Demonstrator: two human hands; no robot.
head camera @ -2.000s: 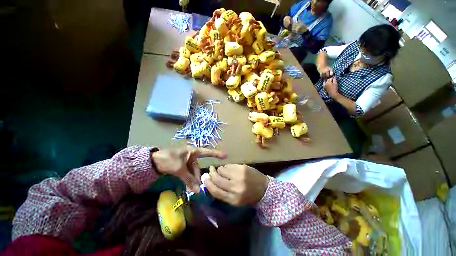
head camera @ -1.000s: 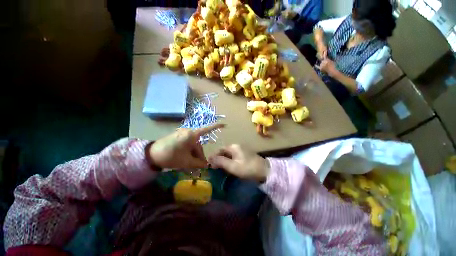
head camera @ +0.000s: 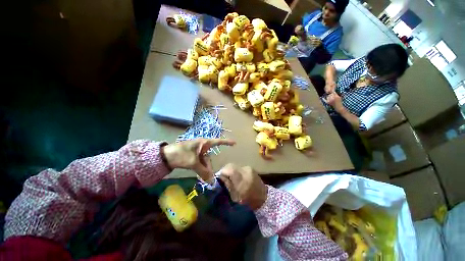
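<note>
A yellow plush toy point(head camera: 178, 207) hangs below my hands over my lap, tilted, with a small yellow tag point(head camera: 192, 194) at its top. My left hand point(head camera: 192, 155) has its index finger stretched out; its thumb and lower fingers meet at the toy's thin hanging end. My right hand point(head camera: 241, 184) is closed at the same spot, its fingertips pinching a small white piece point(head camera: 218, 174). The exact joint between loop and strip is too small to tell. A tangled pile of white strips point(head camera: 206, 125) lies on the table beyond my left hand.
A pale grey-blue stack point(head camera: 175, 100) sits left of the strips on the brown table point(head camera: 233, 145). A big heap of yellow toys point(head camera: 239, 61) covers mid-table. An open white sack point(head camera: 403, 204) with toys stands at my right. Two people sit across, cartons point(head camera: 414, 153) behind them.
The toy has swung and tilted below my hands. My hands stay together at its hanging end. The view has shifted, and a few toys show by the far strips.
</note>
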